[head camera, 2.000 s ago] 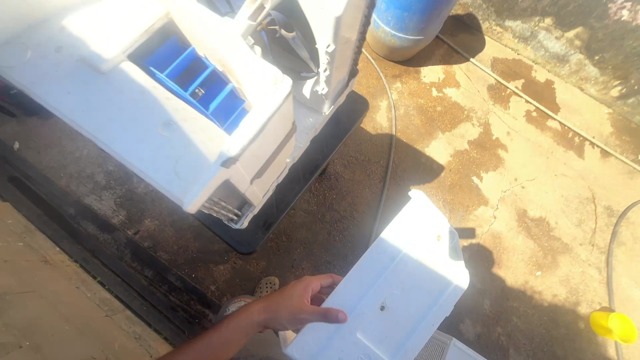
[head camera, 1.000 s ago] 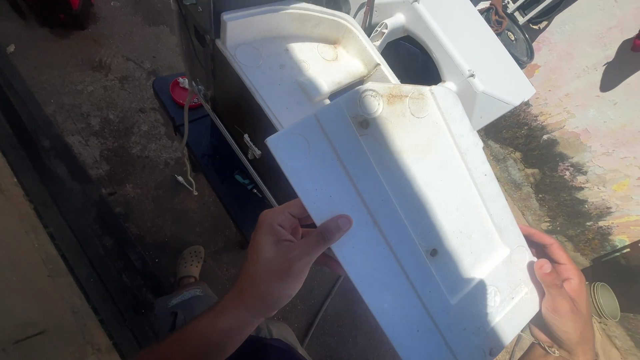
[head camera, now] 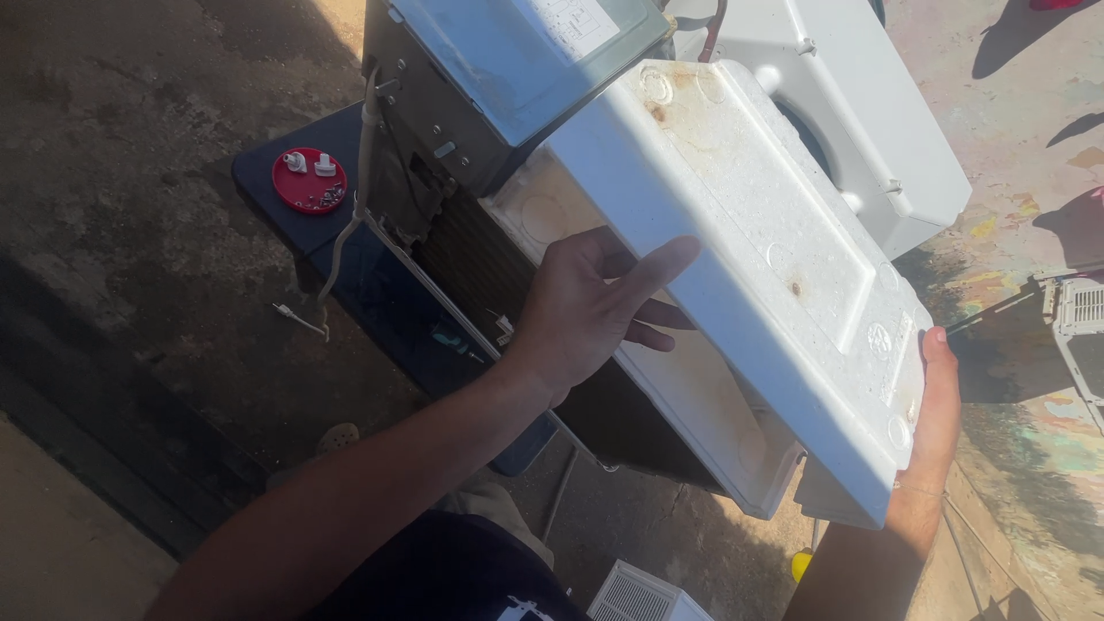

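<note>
Between my two hands is a white foam panel (head camera: 768,259) with round molded marks and brown stains, tilted over an opened appliance that looks like a window air conditioner. My left hand (head camera: 595,310) has its thumb on the panel's near edge and its fingers beneath. My right hand (head camera: 936,397) grips the panel's right end. Below the panel lies a white foam housing (head camera: 690,388) beside dark metal fins (head camera: 474,250). A clear-covered control box (head camera: 535,69) is at the unit's upper left. Behind the panel stands a white shroud with a round opening (head camera: 871,112).
The unit stands on a dark table (head camera: 276,181). On it are a red dish (head camera: 302,194) holding screws and white knobs, and a screwdriver (head camera: 457,341). A power cord with a plug (head camera: 297,319) hangs over the edge. A white grille (head camera: 638,595) is on the ground below.
Two seconds ago only my left hand was seen on the panel; now both hands hold it. Since one second ago the panel has moved over the foam housing. The view has shifted greatly.
</note>
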